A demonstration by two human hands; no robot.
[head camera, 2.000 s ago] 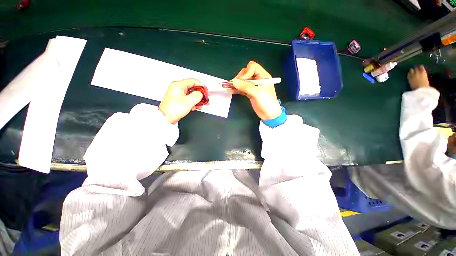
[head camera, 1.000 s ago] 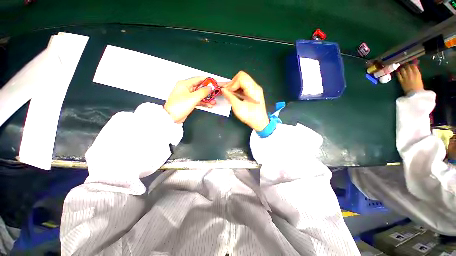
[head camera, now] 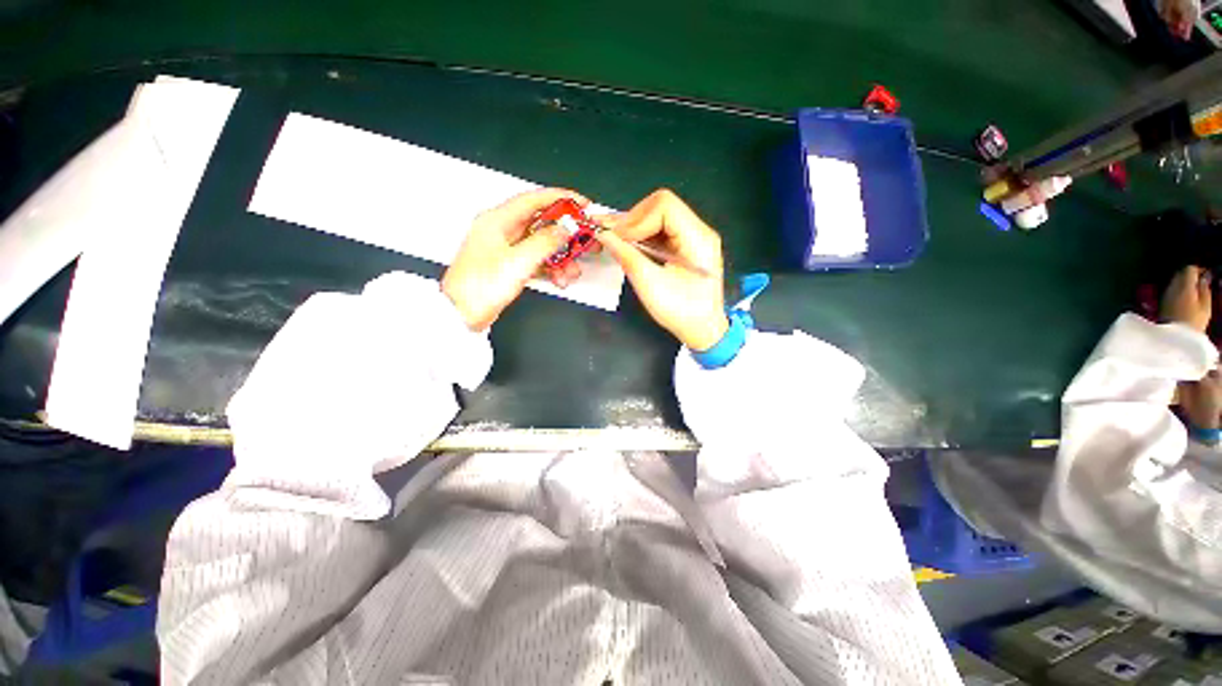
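Observation:
My left hand (head camera: 499,257) holds a small red unit (head camera: 568,241) between thumb and fingers, above a long white strip (head camera: 389,185) lying on the dark green mat. The unit shows a pale spot and dark parts inside. My right hand (head camera: 670,275) is closed on thin tweezers (head camera: 642,248), whose tip points at the unit's right side. The tip itself is too small to tell whether it holds a piece. A blue wrist strap (head camera: 725,342) is on my right wrist.
A blue bin (head camera: 891,201) with white sheets (head camera: 838,208) stands right. Two white strips (head camera: 141,268) overlap at left. Red units (head camera: 880,101) sit behind the bin on the green belt. Small bottles (head camera: 1039,201) lie by a metal post. Another person's sleeve (head camera: 1119,402) is far right.
Two seconds ago the tweezers were apart from the unit; now both hands meet at it. The belt units have shifted right. The other person's hand has moved away from the bottles.

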